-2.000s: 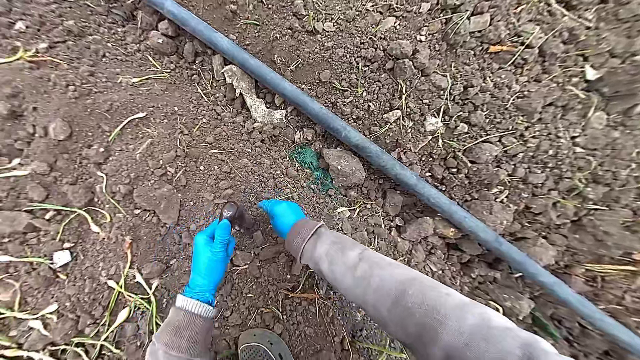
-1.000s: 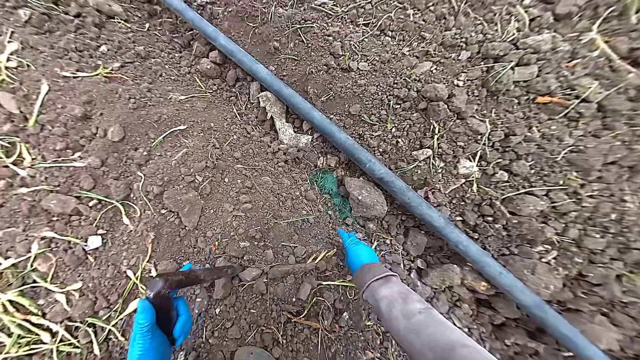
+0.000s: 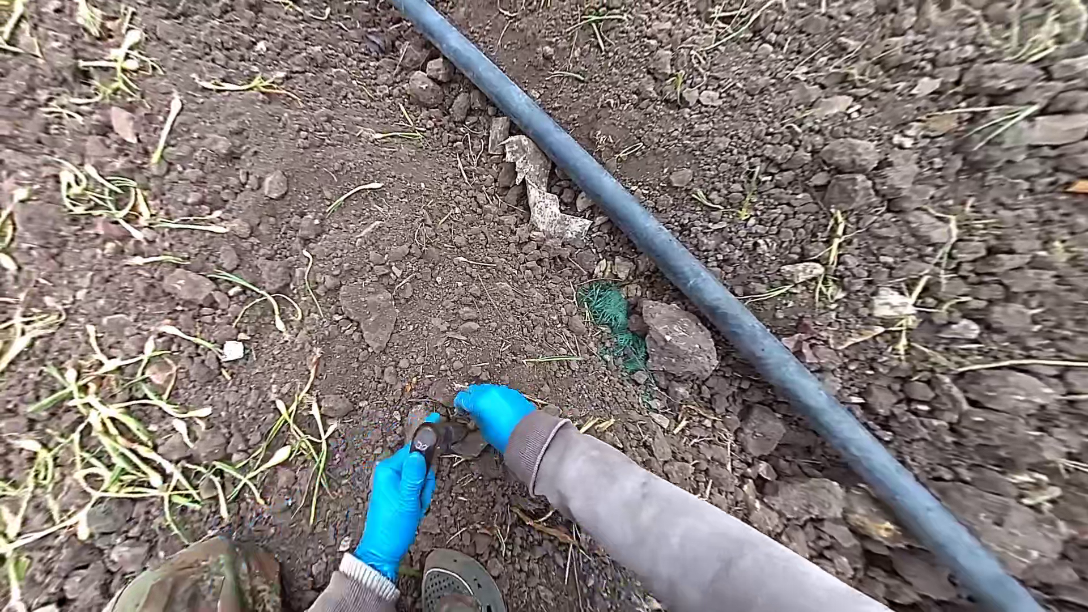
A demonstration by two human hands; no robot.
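My left hand (image 3: 398, 501), in a blue glove, is closed around a hand tool with a dark handle (image 3: 425, 439). The tool's dark metal part (image 3: 459, 442) points right, low over the soil and partly hidden by my right hand. My right hand (image 3: 497, 412), also blue-gloved, is just right of the tool, its fingertips down at the loose soil. Whether those fingers pinch anything cannot be made out. Ahead and to the right of it, a tangle of green twine or netting (image 3: 614, 319) lies against a large clod (image 3: 678, 340).
A long grey-blue pipe (image 3: 680, 268) crosses the ground diagonally, upper left to lower right. A torn pale scrap (image 3: 544, 195) lies beside it. Pulled seedlings with pale stems (image 3: 127, 442) lie at the left. My shoe (image 3: 459, 582) and clothed knee (image 3: 204, 578) are at the bottom edge.
One second ago the tool's long dark blade pointed right in full view, with my hands well apart. Now the hands are close together and my right hand partly covers the tool.
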